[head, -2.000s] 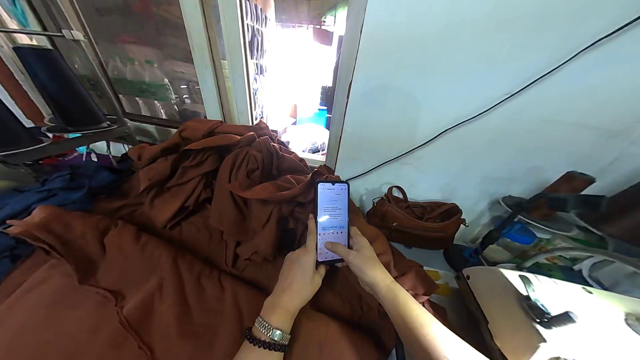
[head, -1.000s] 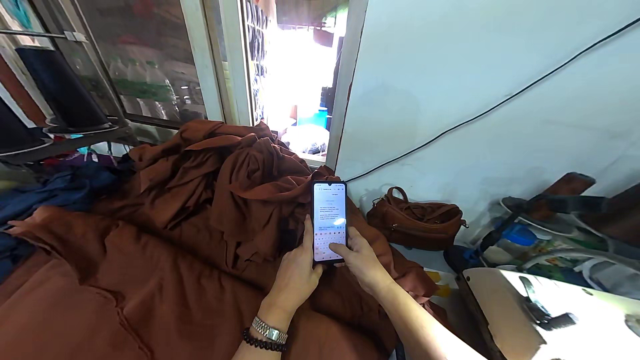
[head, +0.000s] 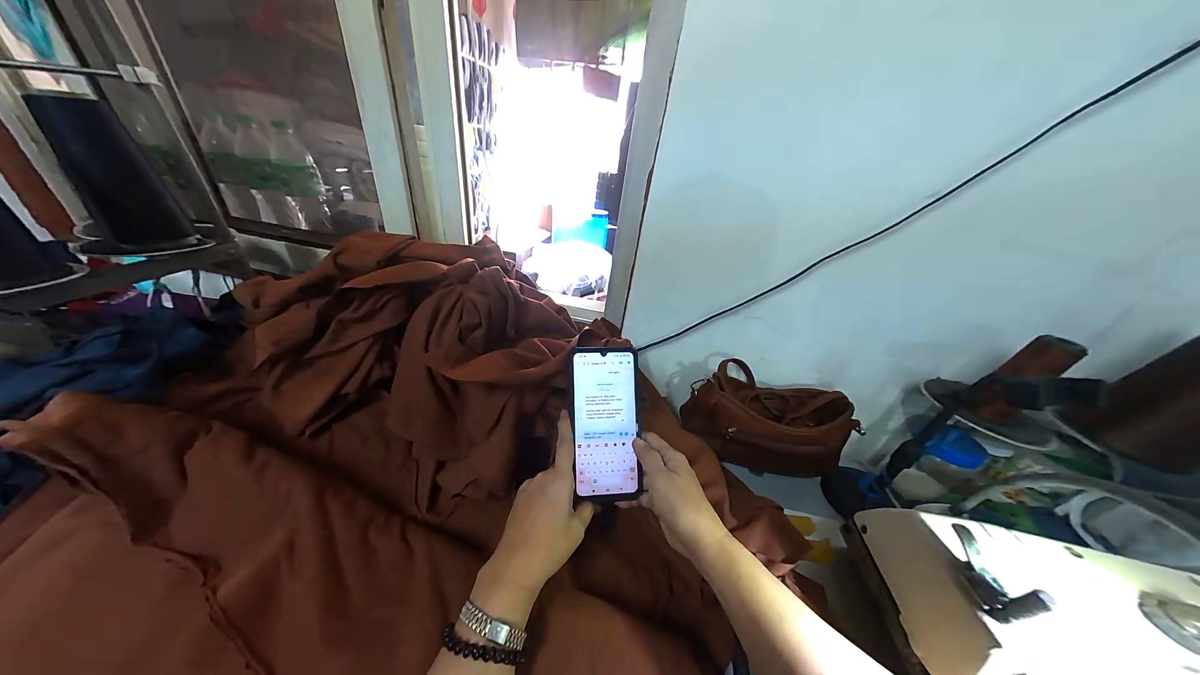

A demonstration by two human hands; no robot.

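Note:
A black-edged smartphone (head: 606, 422) stands upright in the middle of the view, its lit screen showing messages above an on-screen keyboard. My left hand (head: 547, 516) holds its left side and lower corner; a metal wristwatch (head: 492, 626) and a dark bead bracelet (head: 482, 649) are on that wrist. Gripping the lower right side is my right hand (head: 673, 487), its thumb at the screen's right edge. Heaped brown fabric (head: 309, 506) lies under and around both hands.
A brown leather handbag (head: 773, 427) rests against the wall, right of the phone. The white body of a sewing machine (head: 1022, 591) is at lower right, near cluttered containers. Dark thread cones (head: 112, 173) stand at left. A black cable (head: 900, 220) crosses the wall beside the window.
My right thumb has moved from over the keyboard area to the phone's right edge. Both hands still hold the phone in about the same place.

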